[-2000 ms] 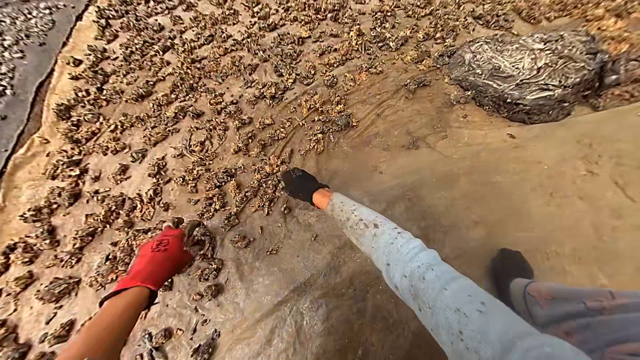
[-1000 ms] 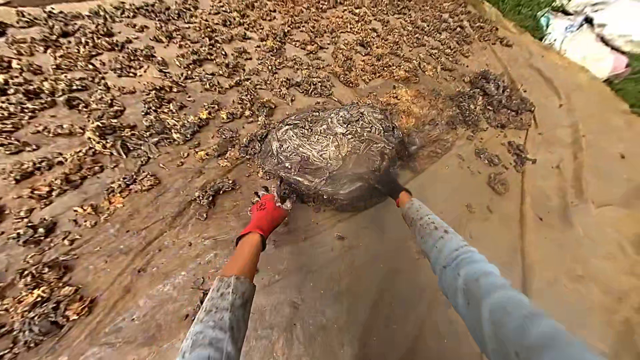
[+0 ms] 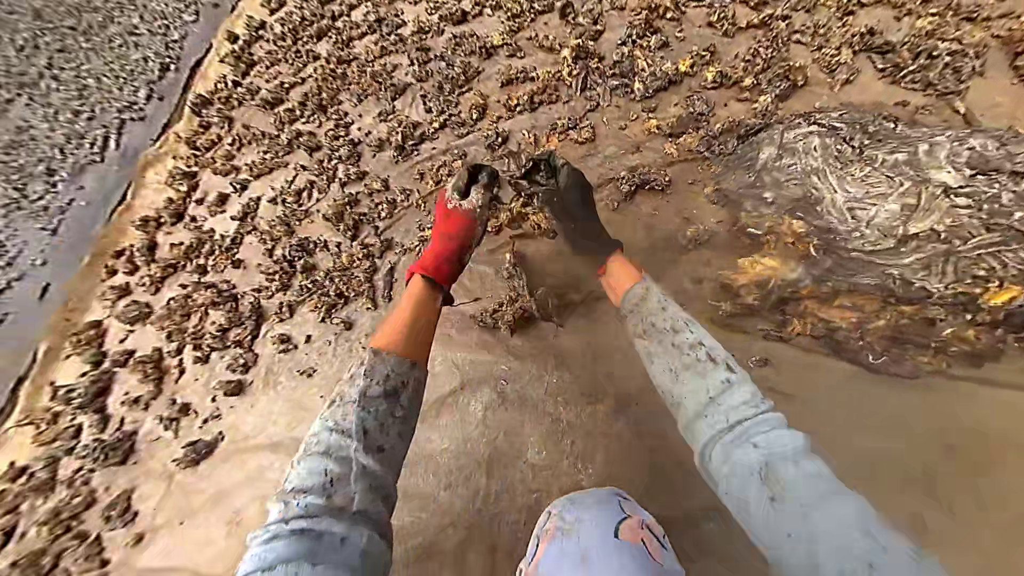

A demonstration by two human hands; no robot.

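My left hand [image 3: 464,220], in a red glove with dirty dark fingertips, is near the upper middle with its fingers curled in. Close to its right, my right hand [image 3: 568,200], in a black glove, has its fingers bent over dark plant-like material. Small dried clumps [image 3: 524,216] show between and just below the hands; whether the left fingers hold any is hidden. Another brown clump [image 3: 508,308] is under the hands, partly blurred. Many similar clumps [image 3: 320,176] are scattered over a brown sheet [image 3: 496,416].
A large heap of pale, stringy matter [image 3: 888,192] with a dark, orange-flecked edge is at the right. Along the left runs the sheet's raised edge [image 3: 132,208], with a grey surface [image 3: 72,112] covered in small bits beyond it. A patterned cloth-covered knee [image 3: 600,536] shows at the bottom.
The view has swung back left since one second ago. My hands, then at the two sides of the heap, are now close together over the scattered clumps, left of the heap.
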